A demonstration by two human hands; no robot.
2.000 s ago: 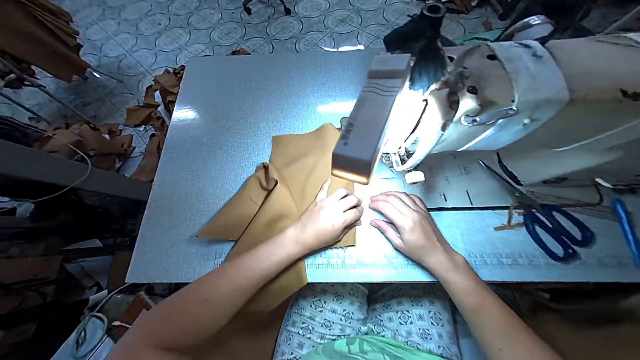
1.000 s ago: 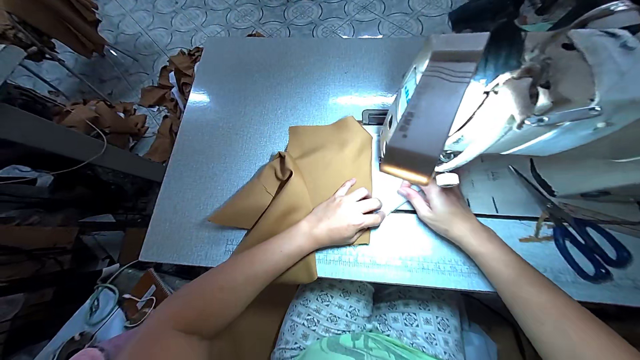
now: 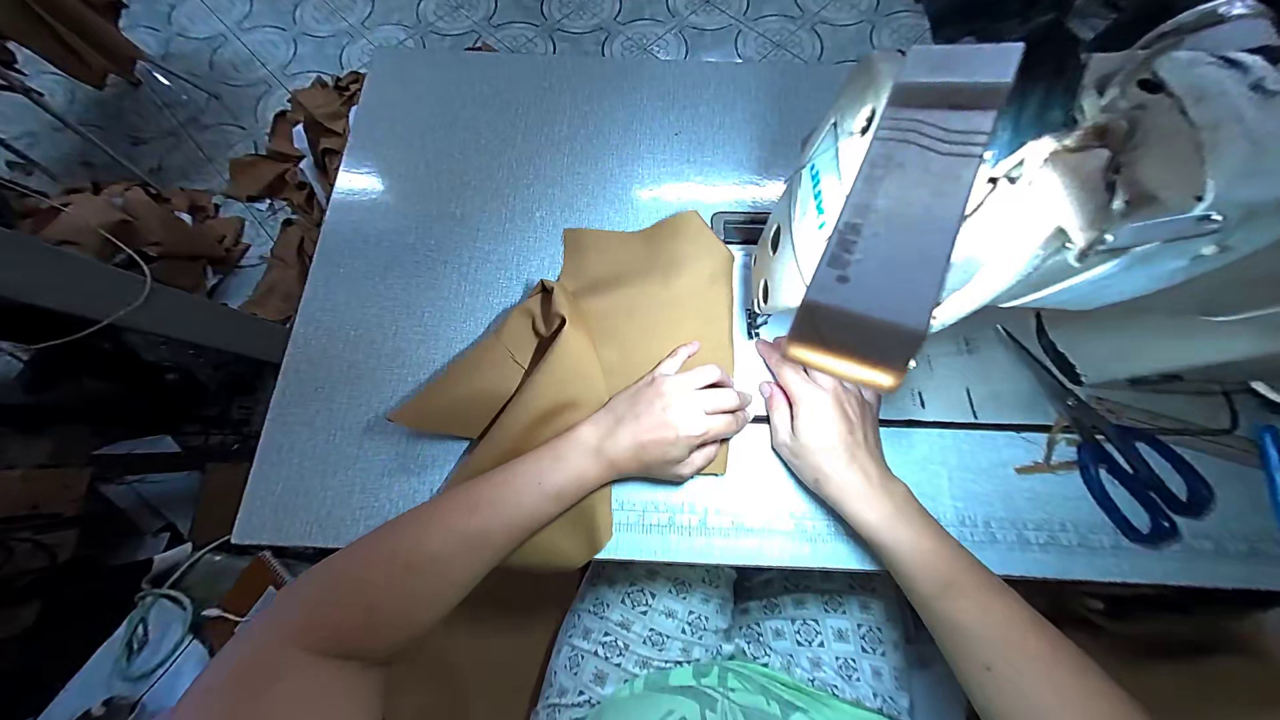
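A tan piece of fabric [image 3: 650,290] lies partly folded on the sewing table, one end hanging over the front edge. My left hand [image 3: 675,420] rests on its right part, fingers curled at the fabric's edge. Just right of it, my right hand [image 3: 825,415] touches the machine bed near the presser foot [image 3: 757,322]; whether its fingers pinch anything is unclear, as the lamp hides part of them. The industrial sewing machine [image 3: 1090,210] stands at the right, and a lit rectangular lamp [image 3: 905,220] hangs in front of its head.
Blue-handled scissors [image 3: 1130,475] lie open at the right, beside a tan scrap [image 3: 1045,460]. A ruler scale [image 3: 720,525] runs along the front of the table [image 3: 450,180]. Brown fabric scraps [image 3: 290,180] are heaped beyond its left edge, and a cable [image 3: 150,610] lies lower left.
Two seconds ago both hands were close together by the fabric's right edge; my right hand is now apart from the fabric, on the machine bed. The view has shifted.
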